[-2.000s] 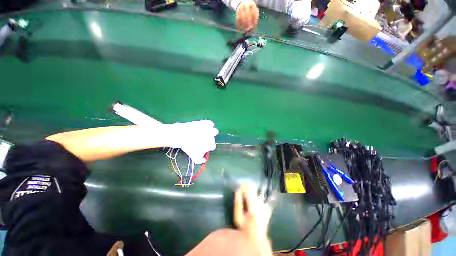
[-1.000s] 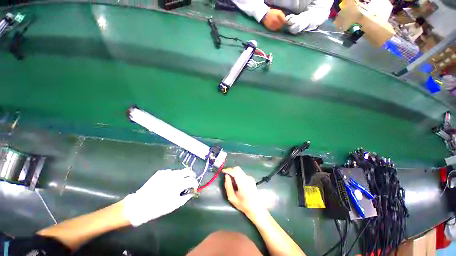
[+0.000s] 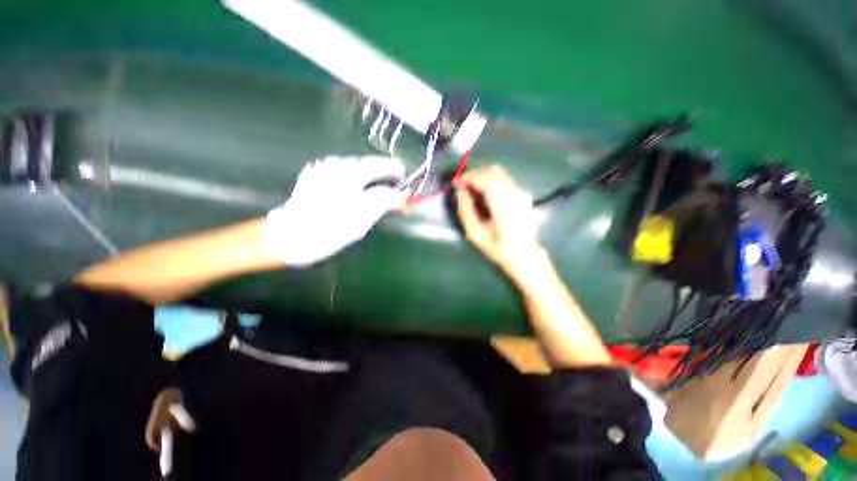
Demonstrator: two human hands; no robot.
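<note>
The long white tubular unit (image 3: 343, 58) lies slanted across the bench's far edge, its dark-banded end towards me. White lead wires (image 3: 428, 162) and a red wire (image 3: 462, 167) run from that end to my hands. My gloved left hand (image 3: 329, 209) is closed around the wires' ends; a small board there cannot be made out. My bare right hand (image 3: 498, 211) is curled at the red wire, beside a black cable (image 3: 601, 171) that runs off to the right. The picture is blurred, and what its fingers hold is not clear.
A black box with a yellow label (image 3: 653, 240) stands right of my right hand. Blue-handled pliers (image 3: 755, 263) lie beside it, next to a black cable pile (image 3: 799, 221). Red bin (image 3: 662, 362) and carton (image 3: 738, 399) are below. A solder reel (image 3: 34, 148) is at far left.
The view has tilted down, so the bench things sit higher and the far belt side is gone. My hands stay at the wires, with my right hand still close to the red wire.
</note>
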